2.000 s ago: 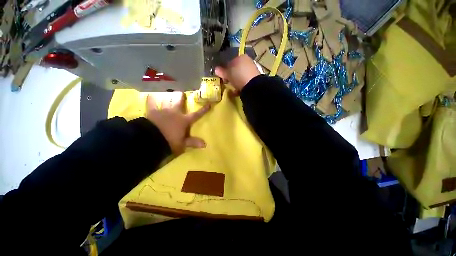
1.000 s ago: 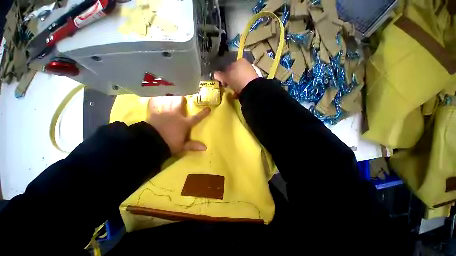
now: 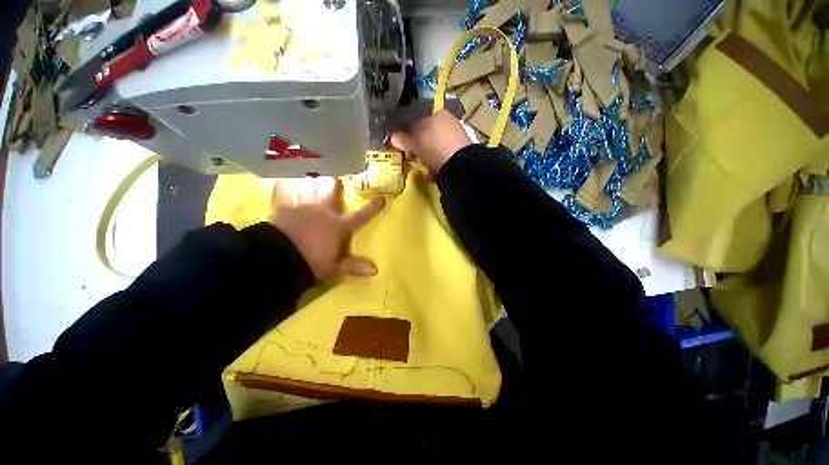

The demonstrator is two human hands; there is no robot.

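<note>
A yellow bag body (image 3: 409,263) lies on the machine bed, its brown patch (image 3: 372,338) and brown trim (image 3: 354,390) towards me. Its top edge is under the sewing machine head (image 3: 250,127). The small yellow work clamp (image 3: 384,173) sits on the bag. My left hand (image 3: 320,227) lies flat on the bag left of the clamp, fingers spread, fingertips near the head. My right hand (image 3: 434,141) is curled at the bag's upper edge just right of the clamp; what its fingers hold is hidden. A yellow handle (image 3: 514,73) loops up behind it.
Tan tabs with blue-wrapped clasps (image 3: 582,118) are heaped at the right, more tabs (image 3: 41,113) at the far left. A red-handled tool (image 3: 150,50) lies on the machine head. Yellow bags (image 3: 727,182) are piled at the far right, above a blue bin (image 3: 704,338).
The view has shifted slightly. Both hands keep the same places beside the clamp, and the bag shows no clear movement.
</note>
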